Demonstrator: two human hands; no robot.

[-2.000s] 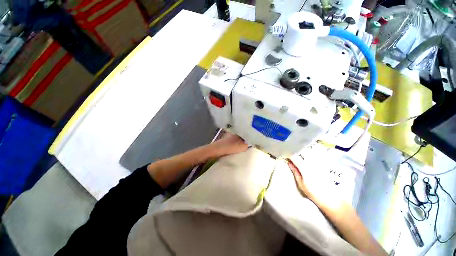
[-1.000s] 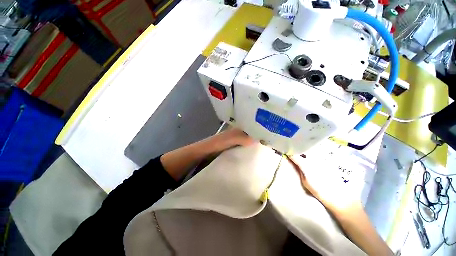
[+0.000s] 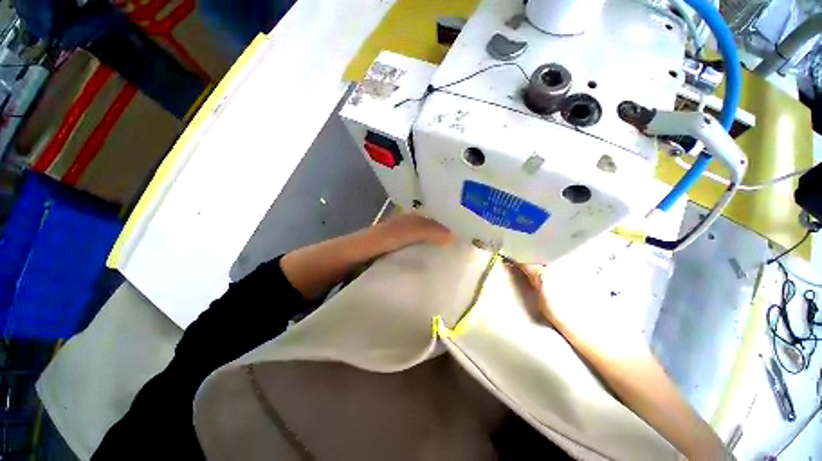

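Observation:
A beige bag body lies open like a sack from the sewing machine head down to my lap. A yellow-edged seam runs up it to beneath the head. My left hand lies on the fabric at the left under the head, its fingertips hidden. My right hand is at the right of the seam, partly behind the fabric. Whether either hand pinches the fabric cannot be seen. The needle is hidden by the head.
A white table with a yellow edge and a grey metal plate are at left. A beige panel hangs below it. Black cord and a slim metal tool lie at right. Blue crate and strapped cartons stand far left.
The view has shifted closer to the machine head. The yellow seam's lower end has moved left and up, and the seam now bends more. Both hands remain beside the seam under the head.

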